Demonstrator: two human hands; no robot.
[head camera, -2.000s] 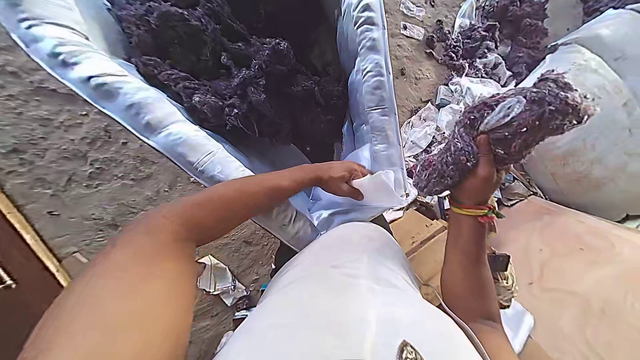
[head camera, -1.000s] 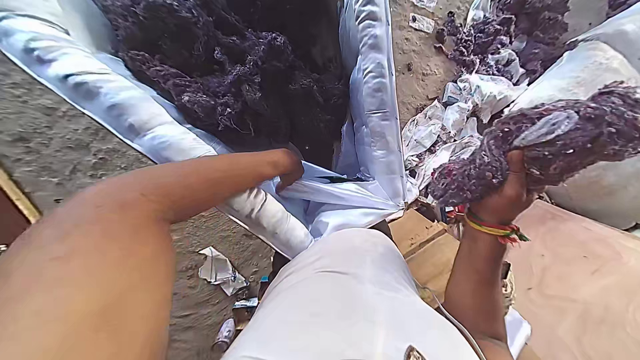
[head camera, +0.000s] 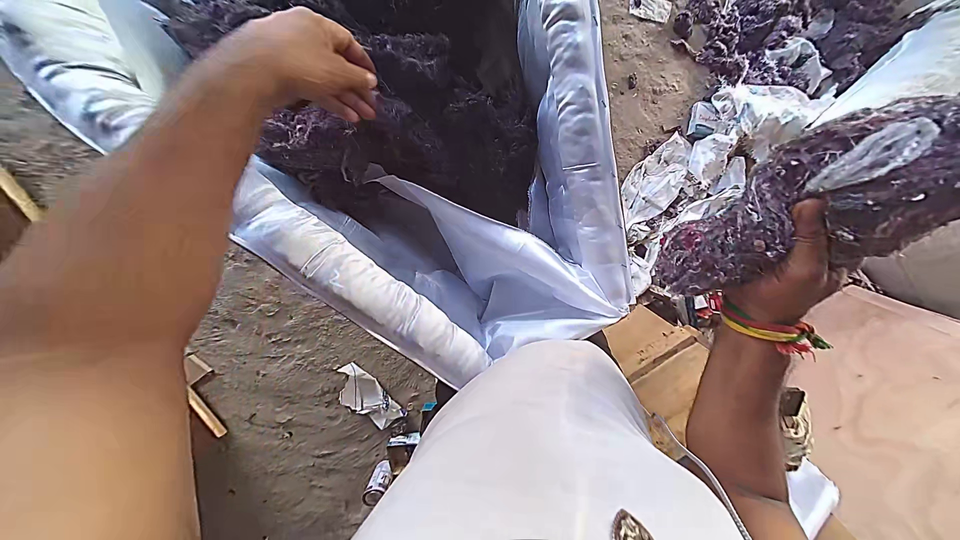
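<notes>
My left hand (head camera: 322, 64) hangs over dark purple fibre stuffing (head camera: 420, 135) that lies inside a pale fabric casing with padded, rolled edges (head camera: 360, 277). Its fingers are bent and partly apart, with nothing seen between them. A loose white fabric flap (head camera: 495, 255) stands up at the casing's near corner, touching neither hand. On the right, my right hand (head camera: 795, 255) grips a thick bundle of purple fibre (head camera: 720, 244) with a pale oval patch on it. A coloured thread band is round that wrist.
Crumpled plastic wrappers (head camera: 720, 165) and more loose fibre (head camera: 750, 37) lie on the dirt right of the casing. A large white bundle (head camera: 900, 60) is behind my right hand. Brown cardboard (head camera: 660, 360) and a wooden board (head camera: 885, 405) are at lower right. A can (head camera: 377, 482) lies near my body.
My left hand has let go of the white flap at the near corner and moved up and forward over the stuffing. The flap now stands loose. My right hand still grips the fibre bundle.
</notes>
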